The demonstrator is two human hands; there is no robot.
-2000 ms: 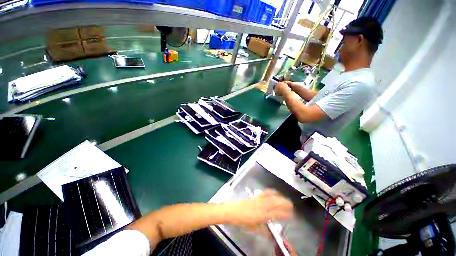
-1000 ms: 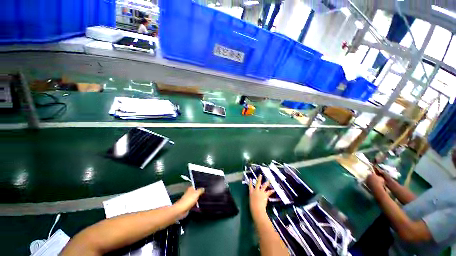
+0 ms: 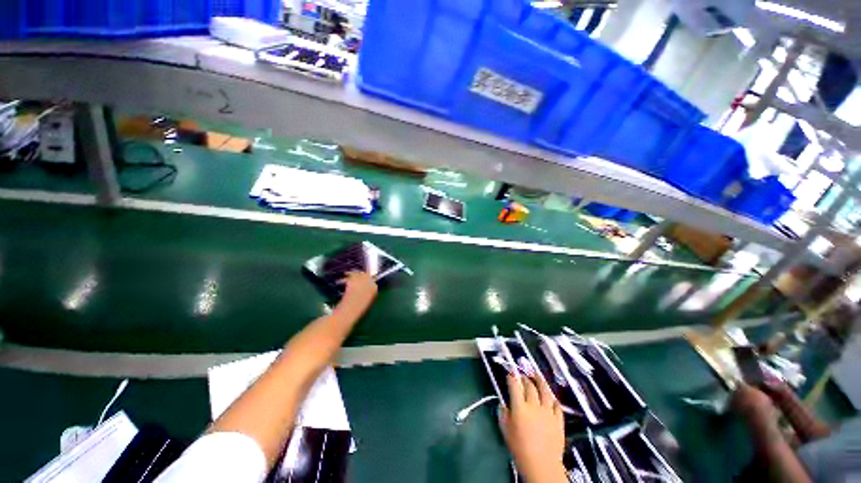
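One dark solar panel (image 3: 326, 266) lies on the green belt. My left hand (image 3: 357, 286) reaches over it, fingers at its near edge; whether they grip it is unclear. My right hand (image 3: 534, 420) is at the left end of a pile of overlapping panels (image 3: 604, 382) with white edges and cords. Its fingers are on the leftmost panel (image 3: 491, 351), and a white cord (image 3: 477, 408) hangs out to the left. The palm hides part of that panel.
White sheet (image 3: 236, 377) and dark panels (image 3: 312, 455) lie at the near left, beside a white-backed panel (image 3: 90, 453). Blue bins (image 3: 529, 80) stand on the shelf (image 3: 425, 127) above. A white stack (image 3: 316, 191) lies beyond the belt. A coworker's hands (image 3: 769, 406) are at right.
My left hand has left the panel it held and moved up to the belt panel. That belt panel has shifted right. My right hand's fingers are closer together on the pile's left panel. The view has shifted left.
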